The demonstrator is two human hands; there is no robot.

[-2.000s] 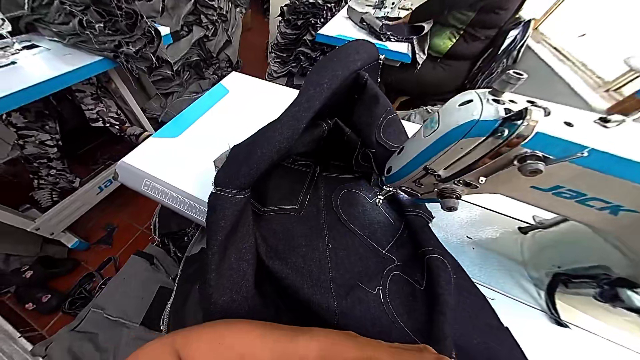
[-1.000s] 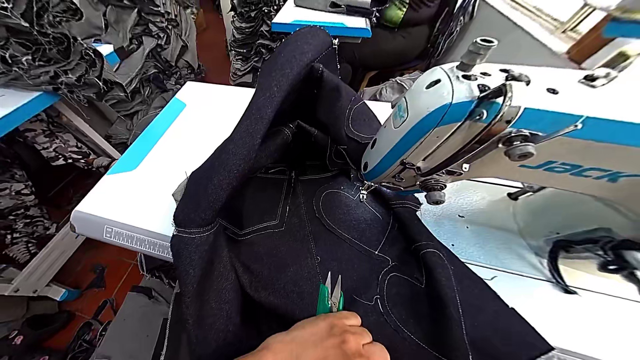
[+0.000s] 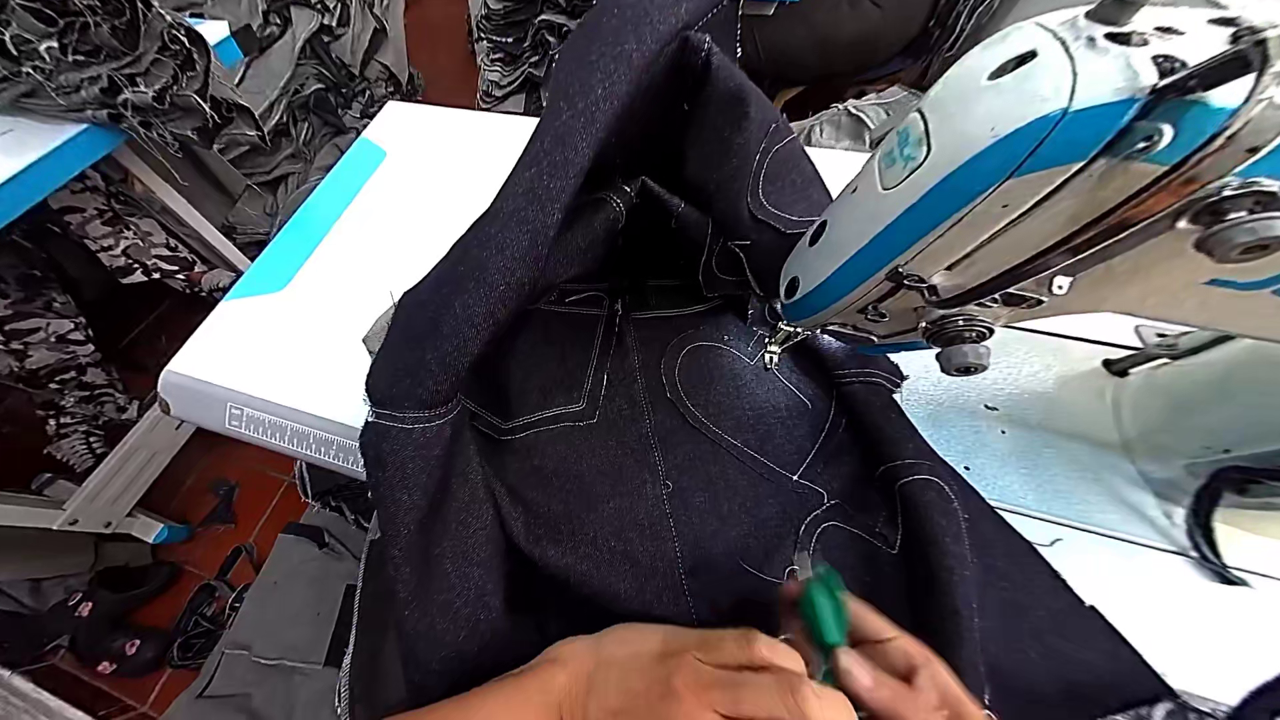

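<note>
Dark denim trousers [image 3: 560, 500] with white stitching lie bunched over the sewing table, with a patch pocket [image 3: 545, 370] and heart-shaped stitch lines on them. Part of the cloth is beneath the presser foot [image 3: 775, 350] of a Jack sewing machine [image 3: 960, 190]. At the bottom, my left hand [image 3: 690, 675] rests against the denim, its fingers partly hidden. Beside it my right hand [image 3: 895, 655] grips green-handled thread snips [image 3: 824, 610], blurred, with their tips by a thread end near the lower heart stitching. The two hands meet or overlap.
The white table's edge bears a ruler scale [image 3: 300, 435]. Heaps of grey cloth pieces [image 3: 290, 110] lie behind at the left, near another blue-edged table [image 3: 60, 160]. Grey garments [image 3: 265, 620] and dark shoes [image 3: 125, 620] are low at the left, above a red tiled floor.
Two seconds ago only a forearm showed at the bottom; one second ago, one hand with the green snips, blades pointing up. Now both hands are in view together. The view has shifted closer to the denim.
</note>
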